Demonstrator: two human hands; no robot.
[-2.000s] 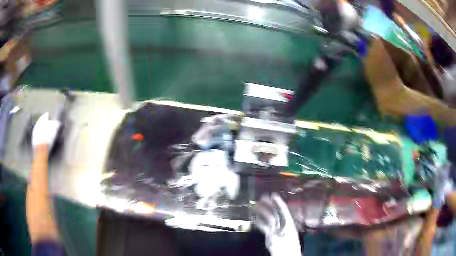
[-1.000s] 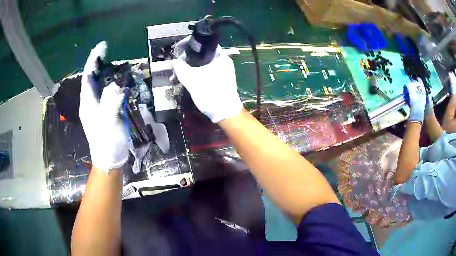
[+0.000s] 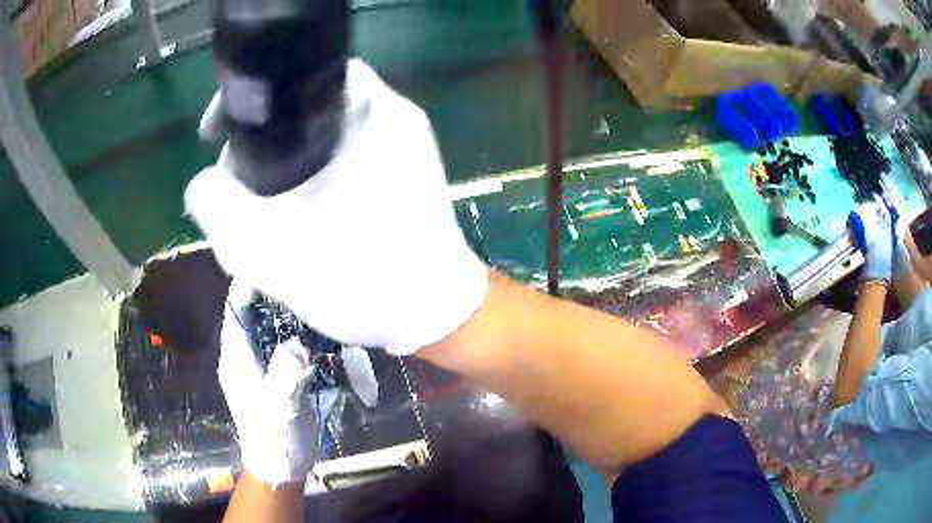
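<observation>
My right hand (image 3: 347,225), in a white glove, is shut on the black power screwdriver (image 3: 281,92) and holds it upright, close to the camera. The driver has a pale label. My left hand (image 3: 268,398), also in a white glove, is below it and holds the dark narrow workpiece (image 3: 274,325). A thin blue wire (image 3: 325,419) shows beside its fingers. My right hand hides the driver's tip and part of the workpiece. A limp spare glove (image 3: 360,374) lies on the mat right of my left hand.
The shiny black mat (image 3: 174,378) lies between a cream surface (image 3: 82,378) and a green-and-red bench (image 3: 613,220). A dark cord (image 3: 553,153) hangs over the bench. A co-worker's gloved hand (image 3: 875,240), blue items (image 3: 756,112) and a cardboard box (image 3: 705,72) are at right.
My right hand has moved left with the screwdriver, over the workpiece, and looks much larger. My left hand with the workpiece sits lower in view. The screw feeder is now hidden behind my right hand.
</observation>
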